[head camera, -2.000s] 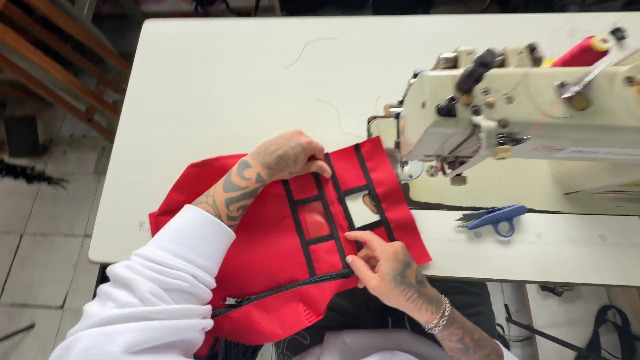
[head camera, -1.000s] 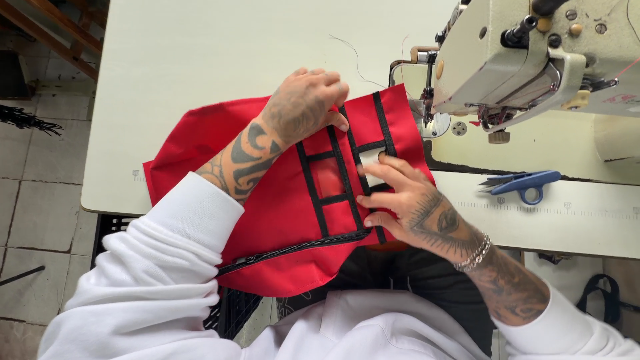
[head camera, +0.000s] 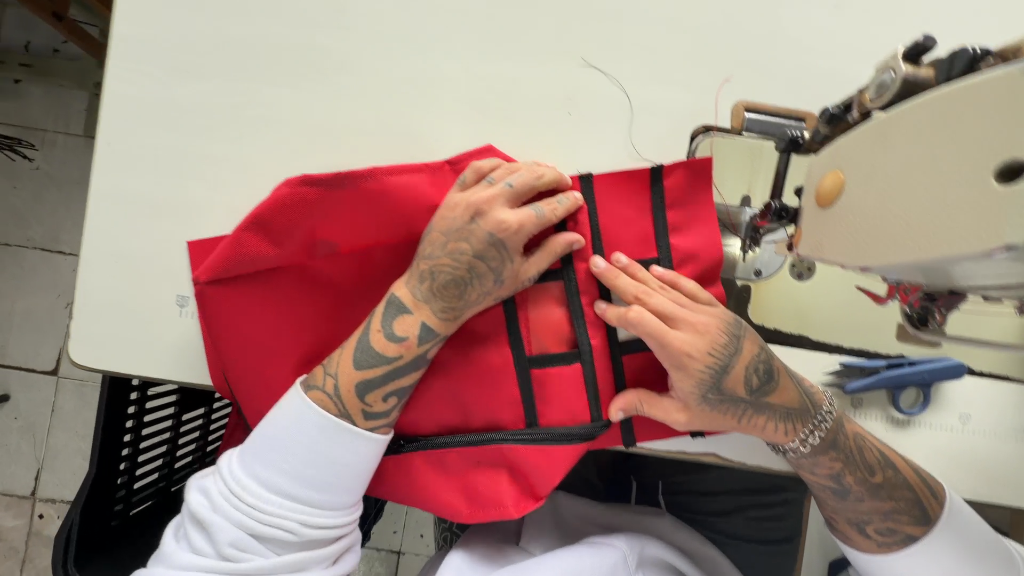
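Note:
Red fabric (head camera: 336, 232) with black binding strips and small windowed panels lies on the white sewing table, its lower part over the front edge. My left hand (head camera: 496, 232) rests palm down on the fabric, fingertips beside a black strip. To its right, my right hand (head camera: 672, 344) lies flat with fingers spread across the strips, covering part of a pale window. A black zipper (head camera: 496, 438) runs along the lower part of the fabric. The fabric's right edge is close to the needle area of the sewing machine (head camera: 920, 176). Neither hand pinches the cloth.
Blue thread snips (head camera: 908, 376) lie on the table right of my right hand. Loose thread (head camera: 628, 104) lies behind the fabric. A black plastic crate (head camera: 152, 448) stands below the table's front edge at left, over a tiled floor (head camera: 40, 304).
My right hand has gone from bent fingers at the lower strips to lying flat across them. My left hand's fingers, earlier curled at the fabric's upper edge, now lie flatter on it. The view has shifted closer.

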